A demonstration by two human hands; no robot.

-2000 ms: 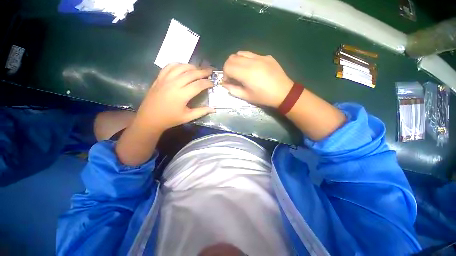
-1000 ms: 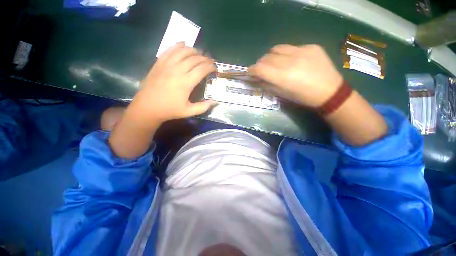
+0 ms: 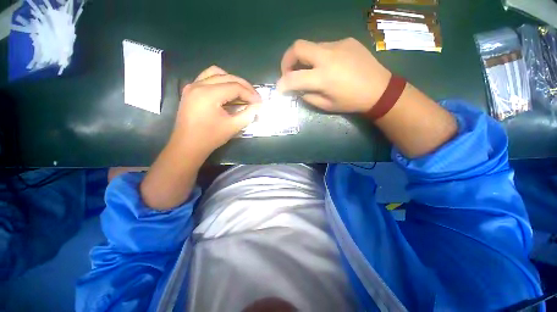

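An open phone body [image 3: 273, 117] lies flat on the green mat in front of me, bright with glare, its details washed out. My left hand [image 3: 215, 109] is at its left end, thumb and index finger pinched together over its upper left corner. My right hand [image 3: 333, 74] is at its upper right edge, fingertips bent down close to it. Whether either hand pinches a small part cannot be made out. A dark thin edge shows beside the left fingers.
A white notepad [image 3: 143, 77] lies left of my hands. White strips [image 3: 54, 38] lie on a blue pad [image 3: 22, 56] at the far left. A stack of flex cables [image 3: 405, 27] is at the upper right. Bagged cables [image 3: 506, 74] and a crumpled clear bag [image 3: 541, 52] lie far right.
The view has shifted, so the notepad and strips show further left and lower. My right hand has come back in from the right towards my left hand, over the phone body's upper edge.
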